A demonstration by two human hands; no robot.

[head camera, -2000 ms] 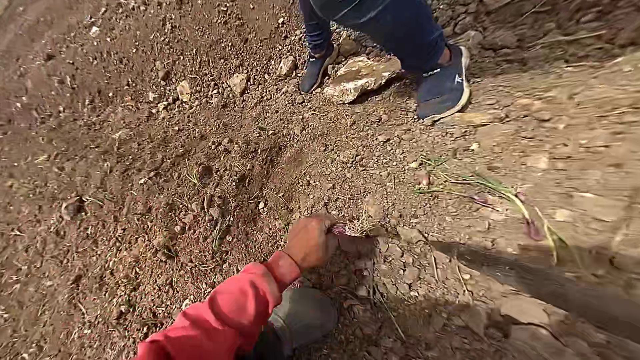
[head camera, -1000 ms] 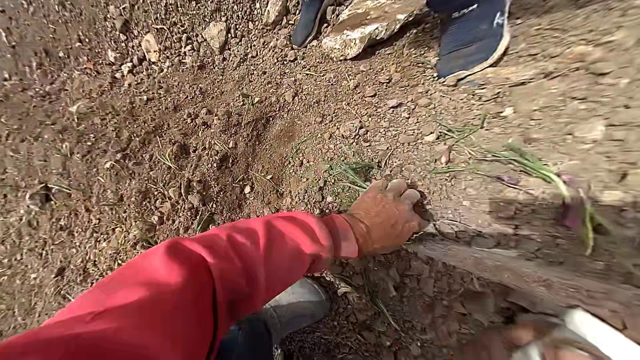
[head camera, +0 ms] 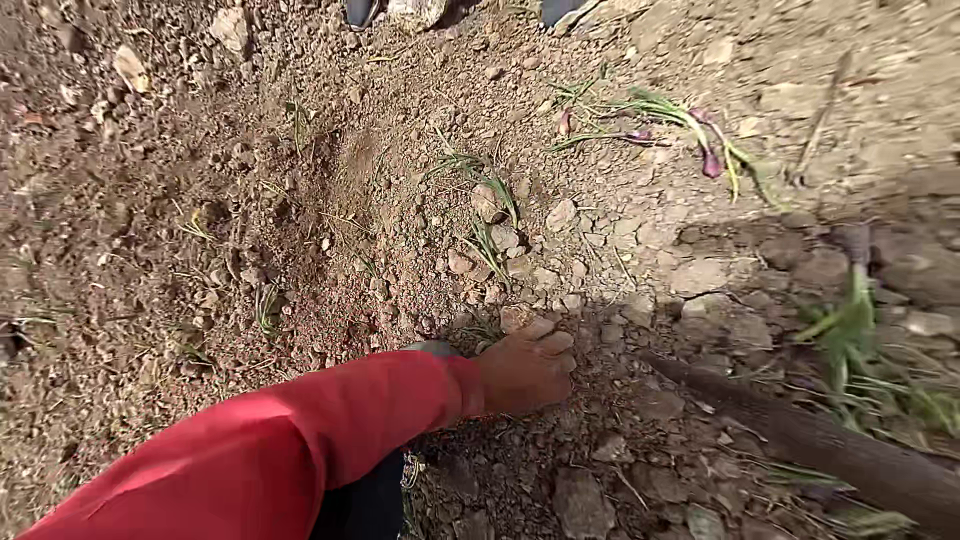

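My left hand (head camera: 525,367), in a red sleeve, reaches down to the stony soil with its fingers curled and touches or nearly touches a small stone (head camera: 516,318). Whether anything is under the fingers is hidden. Just beyond it, thin green seedlings (head camera: 487,247) lie among pebbles. Farther up and to the right lie onion plants with a purple bulb (head camera: 711,163) and green leaves. A blurred green bunch (head camera: 851,322) is at the right. My right hand is out of view.
A dark wooden pole (head camera: 795,427) runs from near my left hand to the lower right edge. Another person's shoe (head camera: 566,11) shows at the top, with a pale rock (head camera: 416,11) beside it. More small green plants (head camera: 266,309) stand in the loose soil at left.
The view has shifted, and the other person's feet are now mostly cut off at the top. My right hand, blurred at the lower right a second ago, has left the view.
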